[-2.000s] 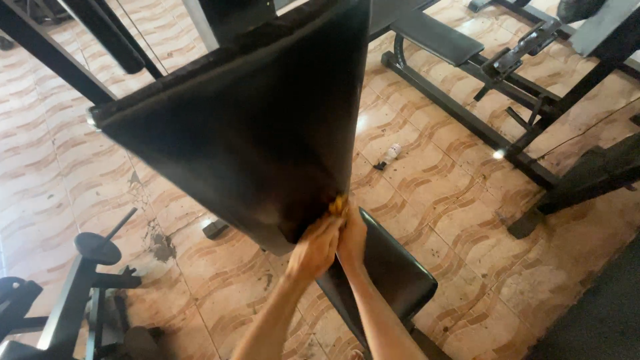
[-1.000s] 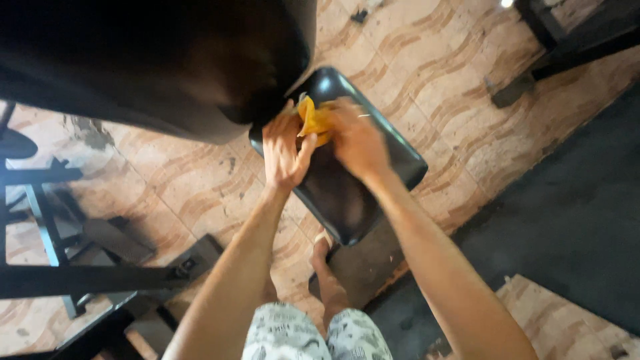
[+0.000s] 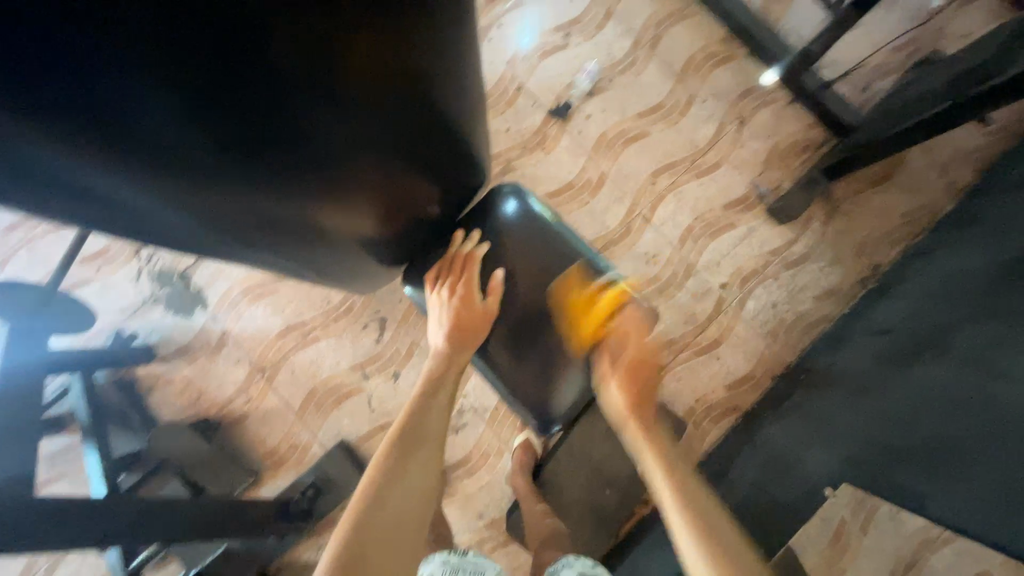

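A yellow cloth (image 3: pixel 588 310), blurred by motion, is in my right hand (image 3: pixel 632 360) over the right edge of a black padded bench seat (image 3: pixel 528 320). My left hand (image 3: pixel 460 300) rests with its fingers spread on the left part of that seat and holds nothing. The large black padded backrest (image 3: pixel 256 136) rises at the upper left, its lower corner close to the seat and to my left fingertips.
Wavy-patterned floor tiles (image 3: pixel 664 184) surround the bench. A small clear bottle (image 3: pixel 586 78) lies on them. Black machine frames stand at the lower left (image 3: pixel 160 520) and upper right (image 3: pixel 920 112). Black matting (image 3: pixel 872 352) covers the right side. My foot (image 3: pixel 524 444) is below the seat.
Both hands were together at the backrest's lower corner, then close together over the seat with the yellow cloth. Now they are apart, the cloth in my right hand at the seat's right side.
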